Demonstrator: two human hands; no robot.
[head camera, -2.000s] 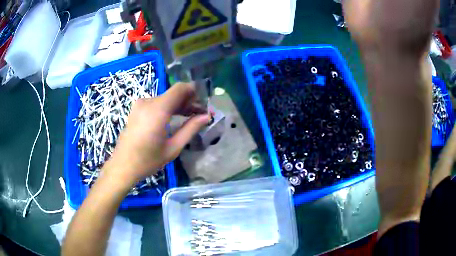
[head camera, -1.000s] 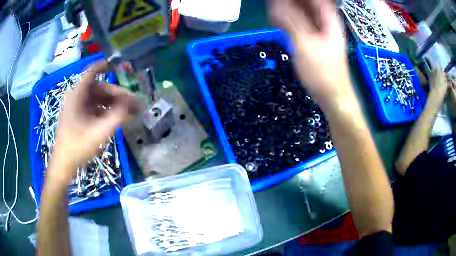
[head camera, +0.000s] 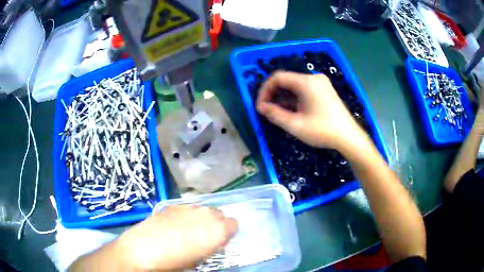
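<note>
My left hand (head camera: 172, 234) reaches over the clear plastic box (head camera: 291, 234), fingers pointing down at the thin white sticks; its fingertips are blurred and I cannot tell if they hold one. My right hand (head camera: 313, 109) is above the right blue tray (head camera: 286, 47) of small black rings, thumb and fingers curled close together; I cannot see whether a ring is between them. The metal fixture block (head camera: 197, 132) on the base plate (head camera: 212, 172) shows a round hole with nothing standing in it. The press ram (head camera: 185, 96) is raised just above the block.
The left blue tray (head camera: 59, 159) is heaped with white sticks with dark ends. The press head (head camera: 167, 32) hangs at the top. A white cord (head camera: 33, 143) and clear boxes lie at left. At right are a smaller blue tray (head camera: 438, 139) and another person's arm (head camera: 467, 151).
My left hand has moved from beside the press down to the clear box. My right hand has come down from the upper right over the ring tray. The block is uncovered since two seconds ago.
</note>
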